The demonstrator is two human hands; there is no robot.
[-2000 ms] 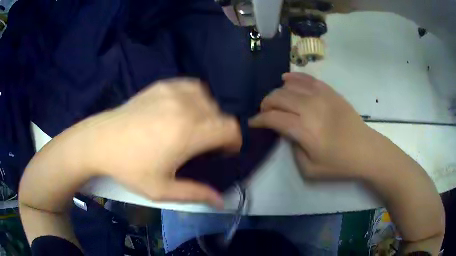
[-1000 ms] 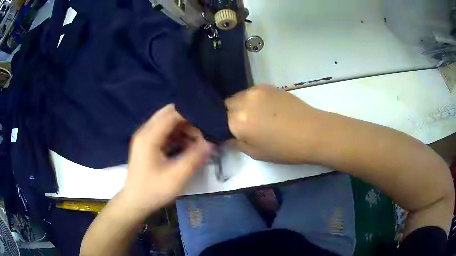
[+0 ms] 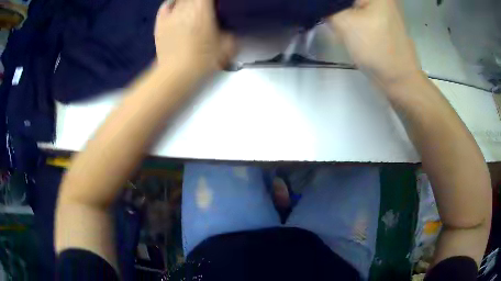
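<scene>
A dark navy garment piece (image 3: 269, 15) is stretched between my two hands at the top of the view, its lower edge raised over the table. My left hand (image 3: 189, 35) grips its left part, with the fingertips near the top edge of the picture. My right hand (image 3: 368, 33) pinches its right end. Whitish blurred cords (image 3: 299, 46) hang below the cloth between my hands. More navy cloth (image 3: 104, 44) lies to the left. The machine's needle area is out of view.
The white table (image 3: 285, 115) has its front edge before my lap. Navy cloth with a small white label (image 3: 17, 76) hangs at the far left. A yellow rail (image 3: 59, 162) shows under the table's left end. A paper slip (image 3: 491, 104) lies at the right end.
Both hands have moved up and away from the front edge, and are farther apart with the cloth stretched between them. The view has shifted down, so the machine head is out of the picture.
</scene>
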